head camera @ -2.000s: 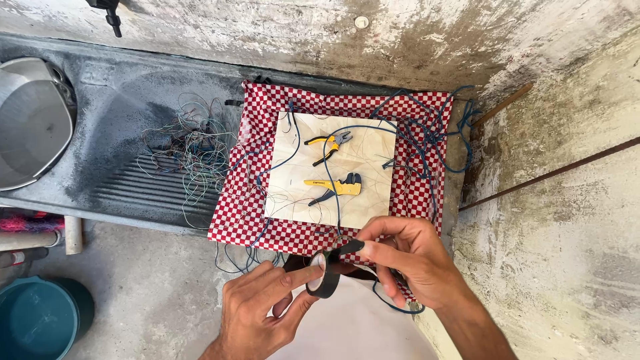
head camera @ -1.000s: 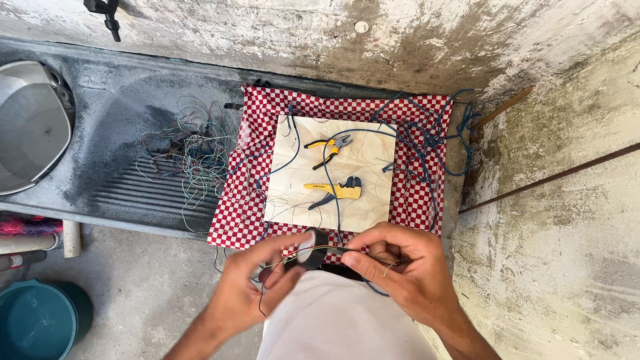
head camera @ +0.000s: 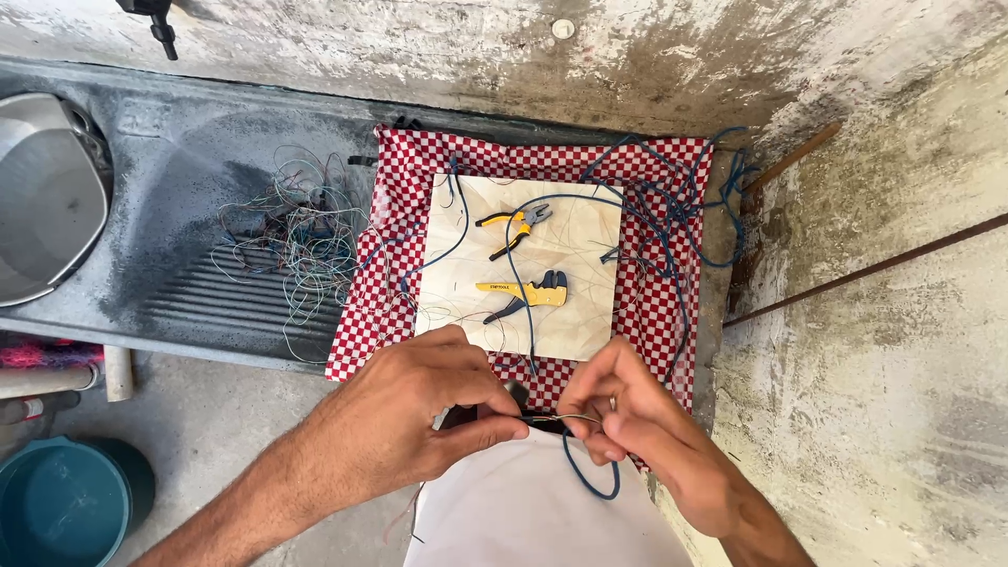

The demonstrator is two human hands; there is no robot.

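My left hand (head camera: 445,409) pinches thin wires (head camera: 551,417) between thumb and forefinger, low in the middle of the view. A roll of black tape (head camera: 453,417) is mostly hidden behind its fingers. My right hand (head camera: 642,425) grips the same wires a little to the right, and a blue cable (head camera: 579,472) loops down beside it. Beyond both hands, yellow-and-black combination pliers (head camera: 524,228) and a yellow wire stripper (head camera: 539,294) lie on a pale square board (head camera: 472,339), with a blue cable across the board.
A red-and-white checked cloth (head camera: 362,339) lies under the board. To the left, tangled thin wires (head camera: 307,244) lie in a grey ribbed sink (head camera: 173,291) beside a metal basin (head camera: 47,197). Blue cable (head camera: 669,228) tangles at right near the wall (head camera: 882,354). A teal bucket (head camera: 71,488) stands on the floor.
The tape roll, plainly visible between my hands earlier, is now mostly behind my left fingers. My left hand has moved to the right, closer to my right hand, and pinches the wires.
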